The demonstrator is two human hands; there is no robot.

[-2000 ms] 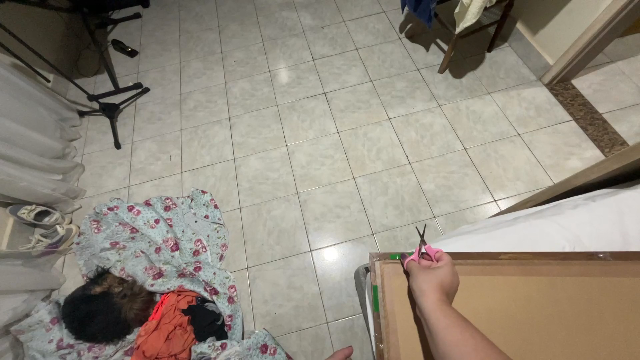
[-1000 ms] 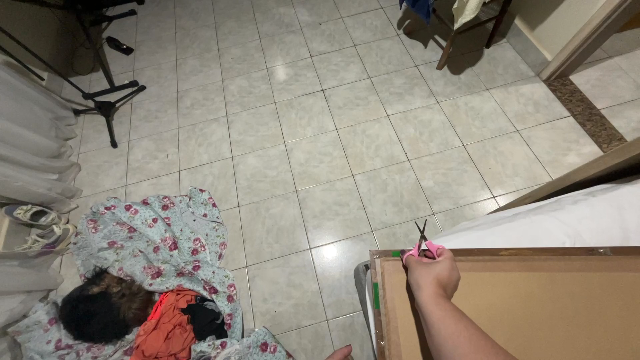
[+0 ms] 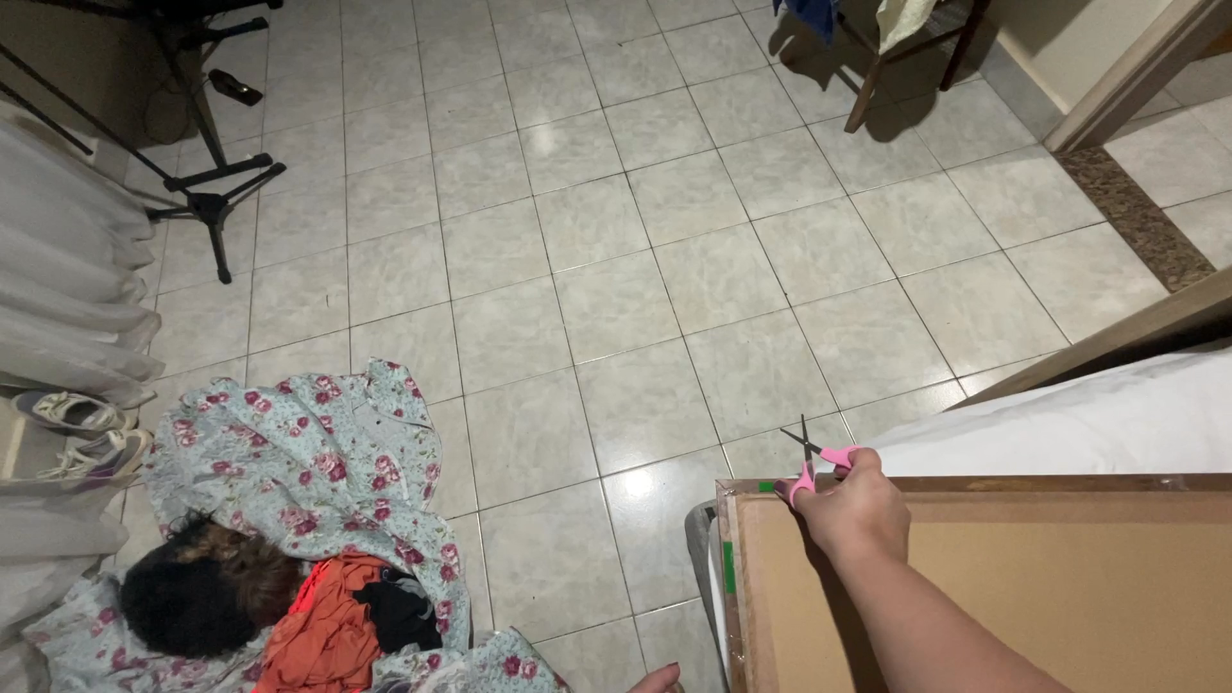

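Note:
My right hand (image 3: 857,510) holds a pair of scissors with pink handles (image 3: 804,470), its dark blades spread apart and pointing away over the tiled floor. The hand is above the top left corner of a wood-framed panel with a brown backing (image 3: 1039,577). Green tape pieces (image 3: 729,568) and clear tape are on the frame near that corner. Of my left hand (image 3: 658,679) only fingertips show at the bottom edge, left of the frame; whether it holds anything is hidden.
A curled-up dog with black and brown fur (image 3: 197,587) lies on a floral cloth (image 3: 327,462) beside orange clothing (image 3: 332,626). Shoes (image 3: 82,433), a white curtain (image 3: 67,260) and a black stand (image 3: 207,202) are at left. White bedding (image 3: 1088,414) lies beyond the panel; a wooden chair (image 3: 866,91) stands farther off.
The scissors' blades stand wider apart than in the earlier frames, and the handles are spread further. The framed panel has stayed in about the same place.

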